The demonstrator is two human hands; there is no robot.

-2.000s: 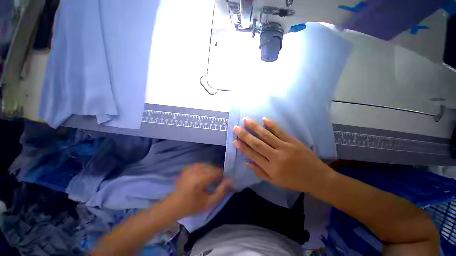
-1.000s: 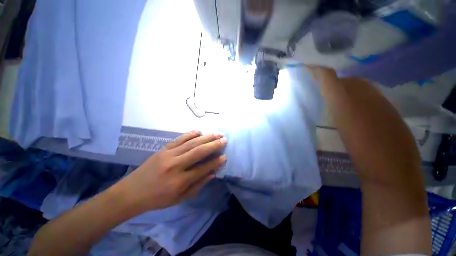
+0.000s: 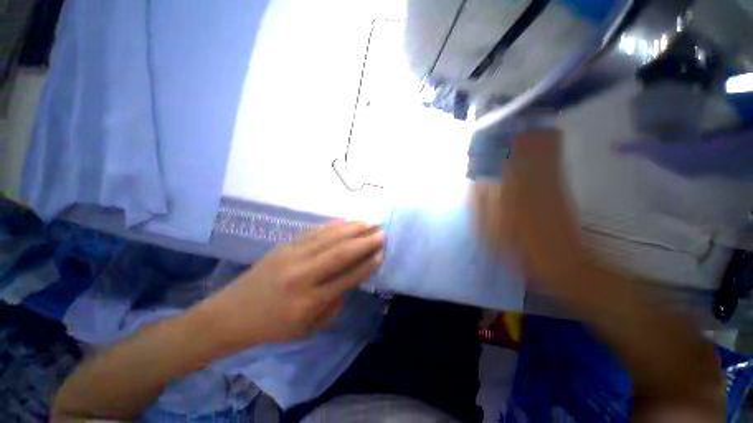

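A light blue cloth panel (image 3: 446,260) lies on the machine bed and over its front edge, its upper part washed out by glare. My left hand (image 3: 318,268) lies flat with fingertips on the panel's left edge. My right hand (image 3: 504,194) is blurred, over the panel's right side near the dark cylindrical attachment (image 3: 489,153); its grip cannot be told. The sewing machine head (image 3: 528,58) is above. The needle area is lost in bright light.
Other light blue panels (image 3: 186,107) lie over the table at the left. A grey edge strip with a printed scale (image 3: 264,225) runs along the front. Cloth piles (image 3: 107,306) are below left. A blue basket (image 3: 735,372) is at the lower right. Purple cloth (image 3: 702,155) hangs at the right.
My left hand has moved from below the edge up onto the panel's left side. My right hand has left the front edge for the machine. The panel's hanging lower part now reaches less far down.
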